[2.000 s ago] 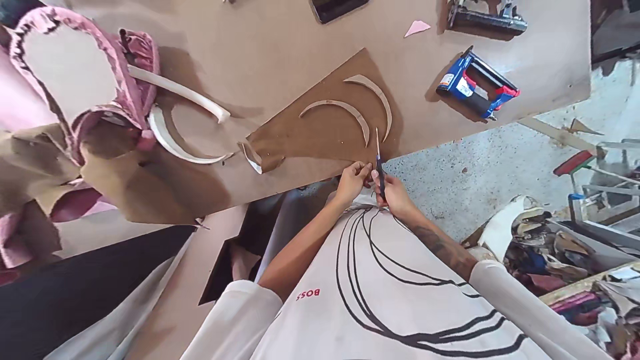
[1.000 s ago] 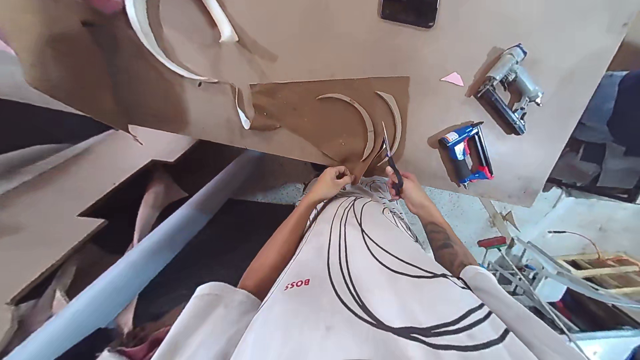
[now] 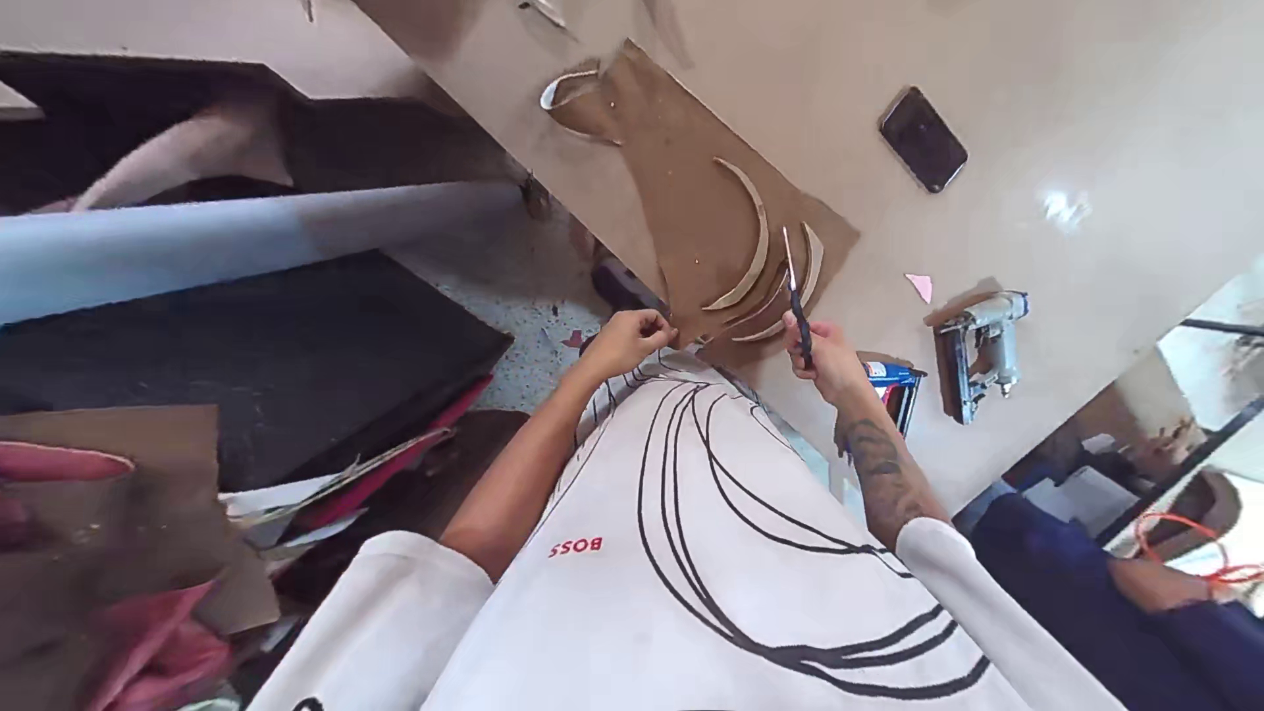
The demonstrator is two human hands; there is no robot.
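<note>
A brown sheet of fabric or thin leather (image 3: 691,197) lies on the table with its near corner at the edge by my body. My left hand (image 3: 637,338) pinches that corner between thumb and fingers. In my right hand (image 3: 822,354) is a pair of scissors (image 3: 796,306) with dark handles, the blades pointing away from me over the sheet. On the sheet lie a curved pale strip (image 3: 758,232) and a second curved strip (image 3: 814,262), partly behind the scissors. The sheet's far left corner curls up, showing a white underside (image 3: 558,91).
A phone (image 3: 923,138), a pink scrap (image 3: 919,286) and a grey pneumatic stapler (image 3: 981,351) lie on the table (image 3: 1086,128). A blue stapler (image 3: 897,380) sits beside my right forearm. To the left are a pale blue roll (image 3: 247,232) and a black sheet (image 3: 346,365). At lower right, part of another person shows.
The view has swung strongly, so the table now runs diagonally. The right hand's scissors, closer to the left hand before, now stand farther from it. The left hand stays at the sheet's near edge.
</note>
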